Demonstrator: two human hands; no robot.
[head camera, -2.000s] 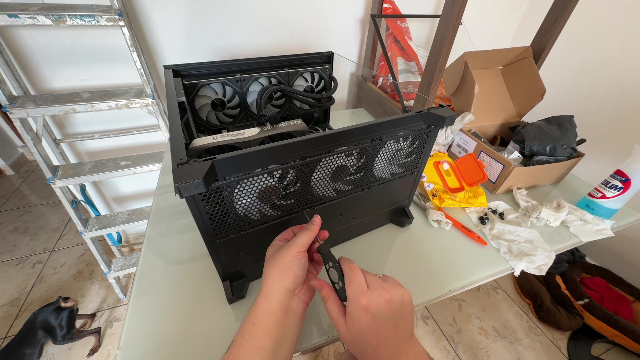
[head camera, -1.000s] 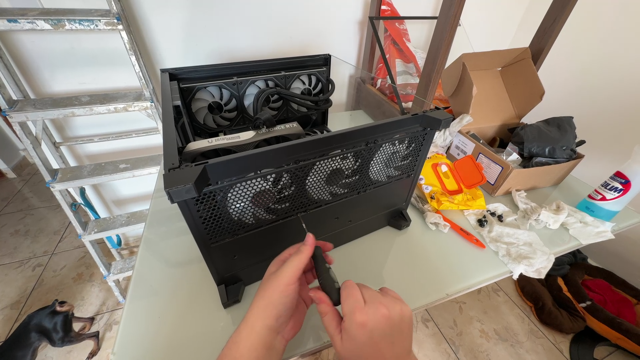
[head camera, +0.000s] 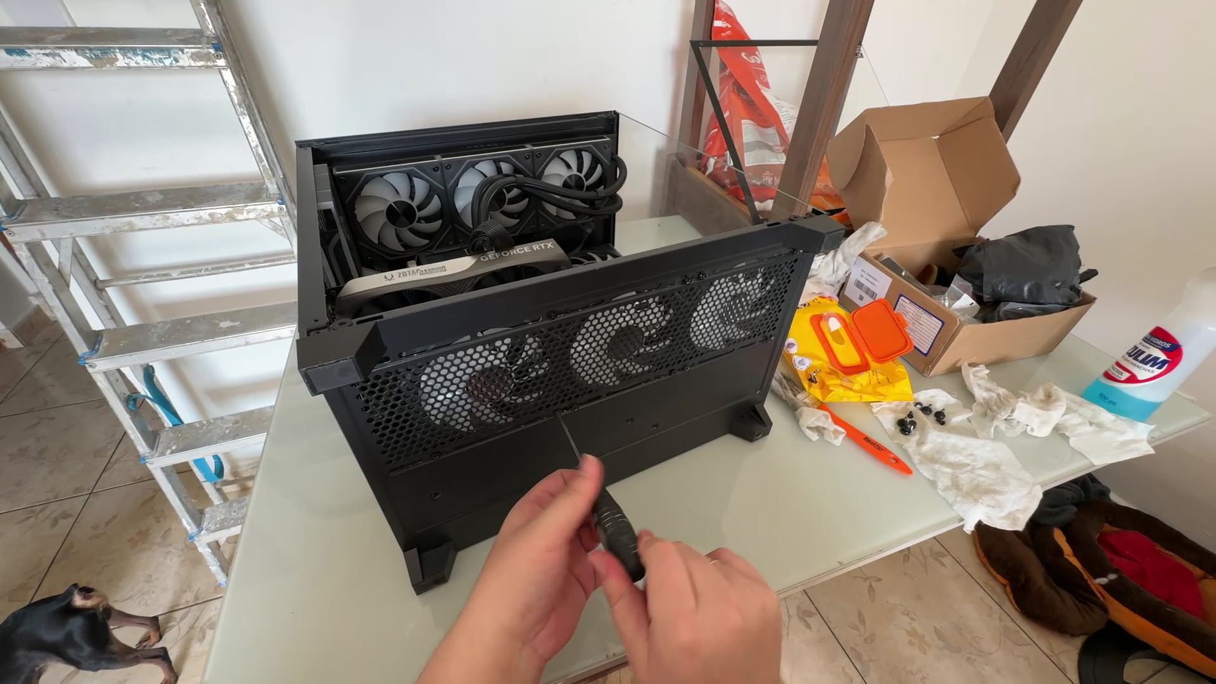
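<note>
A black desktop computer case (head camera: 570, 456) lies on a glass-topped table, its perforated panel with three fans behind it facing me. Inside it show a radiator with fans (head camera: 399, 211) and a graphics card (head camera: 456, 270). My left hand (head camera: 546, 560) pinches the front end of a black-handled screwdriver (head camera: 617, 534), near where the shaft begins. My right hand (head camera: 689, 603) grips the rear of its handle. The thin shaft points up and left to the panel's lower edge, below the mesh; whether the tip sits in a screw cannot be told.
Right of the case, the table (head camera: 817, 513) holds a yellow wipes pack (head camera: 845, 370), an orange-handled tool (head camera: 869, 443), crumpled wipes (head camera: 978, 475) with small black parts, an open cardboard box (head camera: 1007, 342) and a bottle (head camera: 1140, 370). A stepladder (head camera: 190, 332) and a dog (head camera: 76, 632) are at left.
The dark screwdriver handle has turned between my hands, and its shaft shows more plainly than two seconds ago. Both hands stay in front of the case. The dog has moved a little at the lower left.
</note>
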